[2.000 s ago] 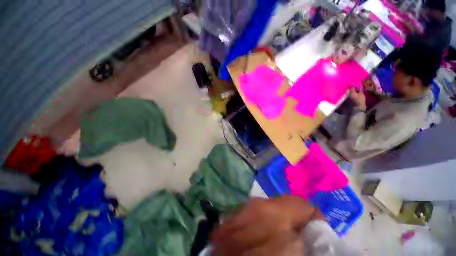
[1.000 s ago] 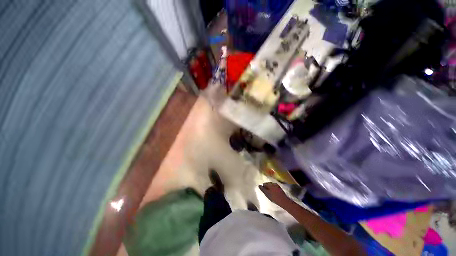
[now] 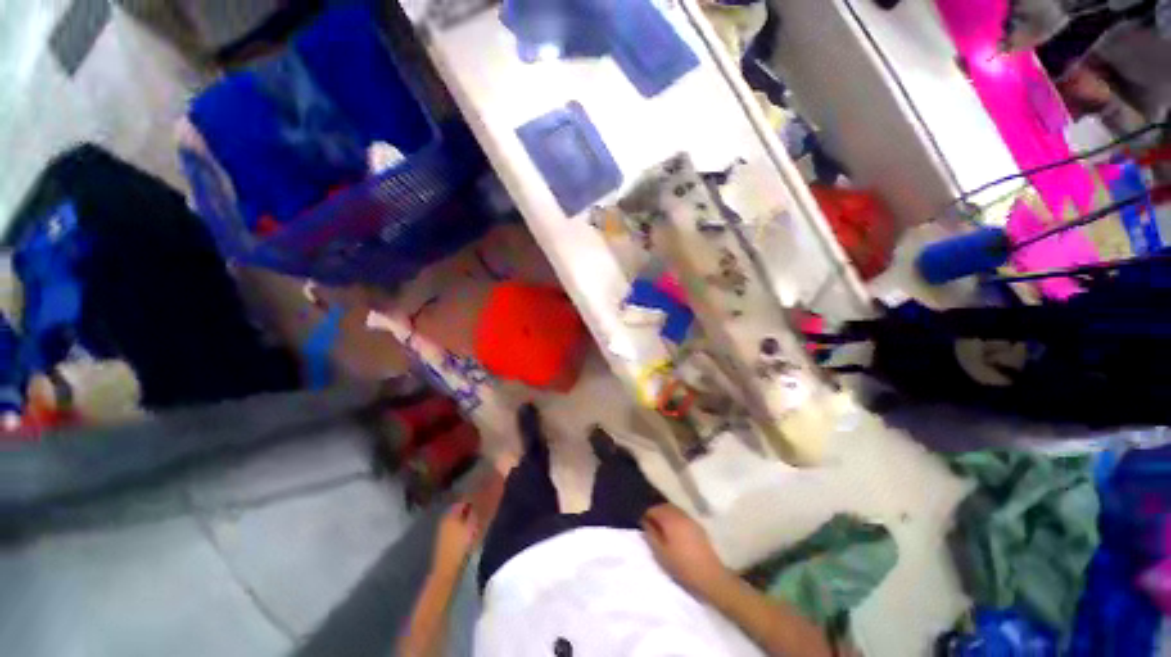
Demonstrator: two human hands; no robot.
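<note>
My left hand [image 3: 459, 529] hangs low beside my left leg; it is blurred and small, and I cannot tell if its fingers are apart. My right hand [image 3: 674, 533] is near my right thigh, blurred, with nothing seen in it. A red stool-like object [image 3: 528, 334] stands on the floor just ahead of my feet. A sewing machine [image 3: 719, 289] with a pale, stained head stands on a white table [image 3: 507, 109] ahead and to the right. Dark blue pocket-like pieces [image 3: 569, 157] lie flat on this table.
A blue slatted crate [image 3: 372, 212] with blue cloth stands ahead left. Dark bundles [image 3: 141, 282] lie far left. A grey partition [image 3: 193, 513] is at my left. Green cloth [image 3: 835, 565] lies on the floor at right. Dark hanging material [image 3: 1027, 366] and bright pink cloth [image 3: 1047, 141] are at right.
The view has swung from the corrugated wall and aisle to the table with the sewing machine. Both my hands now show low by my legs; one second ago only one arm showed clearly.
</note>
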